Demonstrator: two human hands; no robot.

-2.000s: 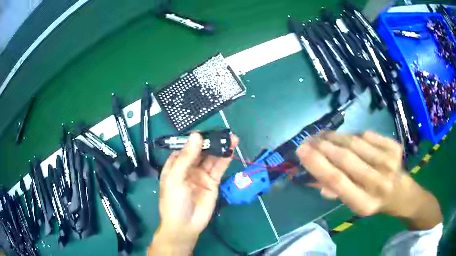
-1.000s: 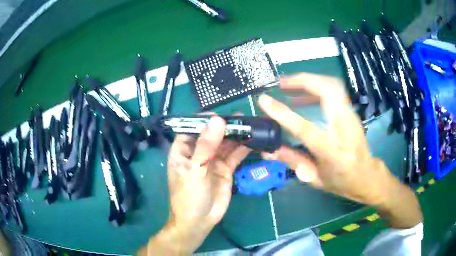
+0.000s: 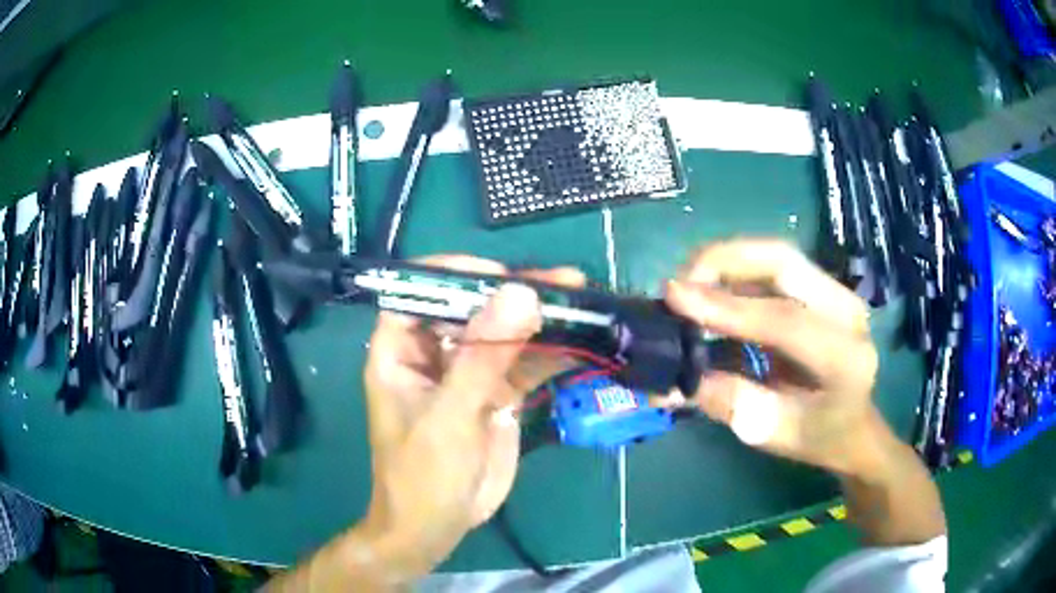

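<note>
My left hand (image 3: 446, 400) holds a black handle housing (image 3: 423, 292) lying roughly level, its silver-white strip facing up and the thumb on it. My right hand (image 3: 787, 348) has its fingers closed around the wider black end at the right; an end piece there is partly hidden by the fingers. Thin red lead wires (image 3: 539, 348) loop out beside the housing near my left thumb. The electric screwdriver (image 3: 608, 414) lies on the mat below the housing, its blue part showing and the rest mostly hidden by the housing and my right hand.
The screw tray (image 3: 539, 156) lies behind the housing, partly filled. Rows of black housings lie at left (image 3: 145, 243) and right (image 3: 886, 191). A blue parts bin (image 3: 979, 348) stands at far right. Yellow-black tape (image 3: 764, 539) runs along the near edge.
The housing now lies across both hands, and my right hand has come from the right onto its wide end. Red wires show again above the screwdriver. The view has shifted.
</note>
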